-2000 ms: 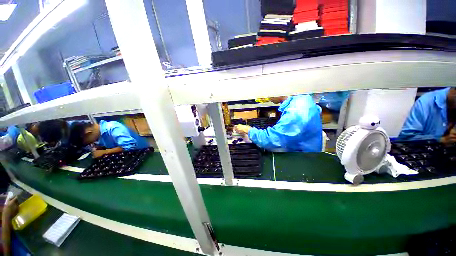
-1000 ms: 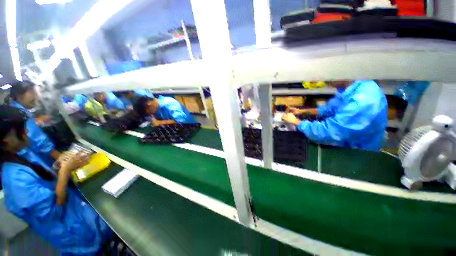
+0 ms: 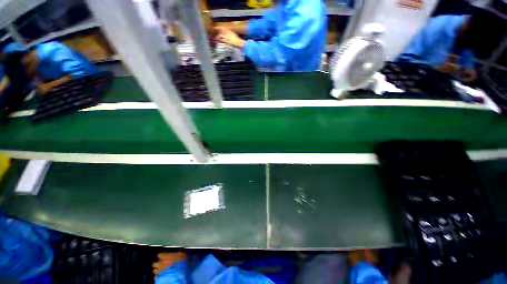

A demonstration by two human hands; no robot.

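My left hand (image 3: pixel 169 258) is small and blurred at the bottom, just below the bench's front edge, with a blue sleeve under it. My right hand (image 3: pixel 364 256) is at the same edge further right, also small and blurred. No held thing can be made out in either hand. A clear bag with a white label (image 3: pixel 204 201) lies flat on the dark green bench (image 3: pixel 122 194). Whitish specks (image 3: pixel 303 199) are scattered right of the bench seam. Black blister trays (image 3: pixel 439 205) lie at the bench's right end.
A white upright (image 3: pixel 150 77) stands at the rail beside the green belt (image 3: pixel 289 130). A white flat pack (image 3: pixel 33 177) lies at the left. Black trays (image 3: pixel 92 260) are below the bench edge. Across the belt are a white fan (image 3: pixel 358 62), workers in blue and more trays.
The view has swung down and right from the line and neighbour to the near bench. My hands, the bag, the specks and the right-hand trays now show.
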